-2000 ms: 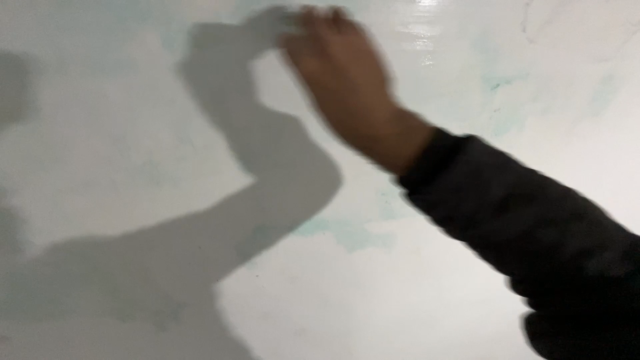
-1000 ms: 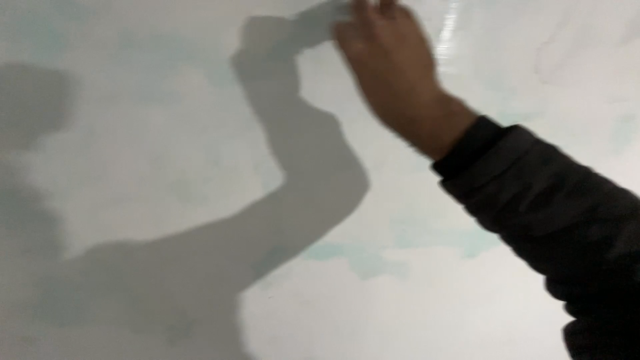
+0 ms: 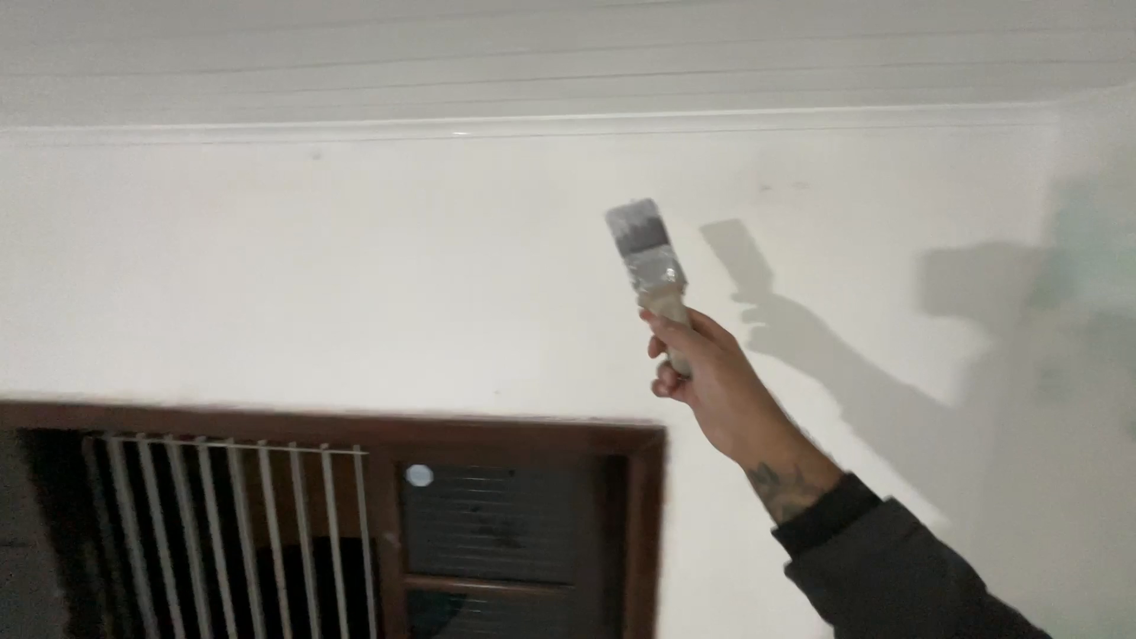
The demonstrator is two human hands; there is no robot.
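My right hand point(image 3: 701, 359), in a dark sleeve, reaches up from the lower right and grips the handle of a paintbrush point(image 3: 652, 253). The brush points up and a little left, its bristles and metal ferrule smeared with white paint. Behind it stands a white wall point(image 3: 399, 266); whether the bristles touch it I cannot tell. The shadow of the brush and arm falls on the wall to the right. My left hand is out of view.
Below left is a brown wooden window frame point(image 3: 524, 426) with light metal bars point(image 3: 240, 532) and dark glass panes point(image 3: 488, 524). A white moulding point(image 3: 532, 120) runs under the panelled ceiling point(image 3: 532, 53). Greenish patches mark the wall at the right point(image 3: 1083, 257).
The view has swung from a patchy wall surface to the window and ceiling edge. The paintbrush now shows plainly in my right hand.
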